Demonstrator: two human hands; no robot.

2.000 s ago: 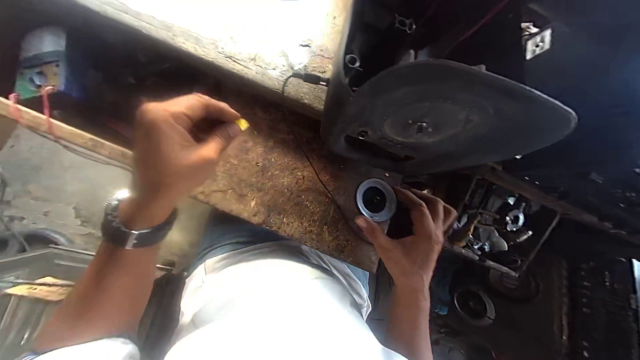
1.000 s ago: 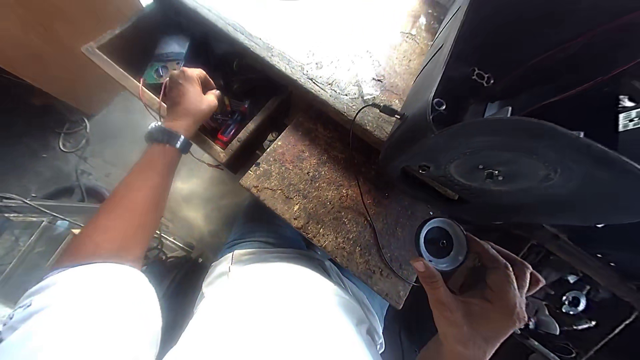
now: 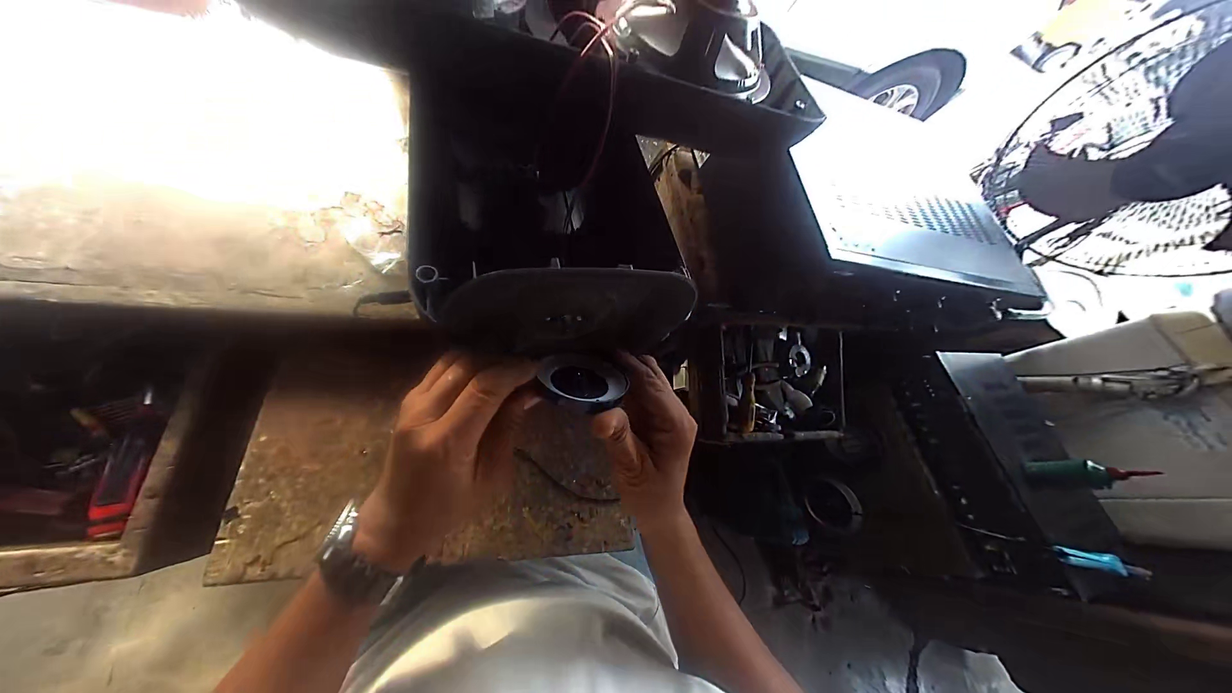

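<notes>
A round black part with a silver ring rim is held just below the curved black plastic housing. My right hand grips its right side, thumb at the lower edge and fingers behind. My left hand, with a watch on the wrist, is at the ring's left side, fingers bent toward the housing; whether it holds something small is hidden. A thin dark cable lies on the worn wooden board beneath the hands.
A box of metal parts stands right of the hands. An open drawer with red items is at the left. A pale worktop lies upper left, a fan upper right, and a green bottle with a red nozzle at the right.
My left hand has come from the open drawer at the left to the ring part beside my right hand. The view has swung far to the right.
</notes>
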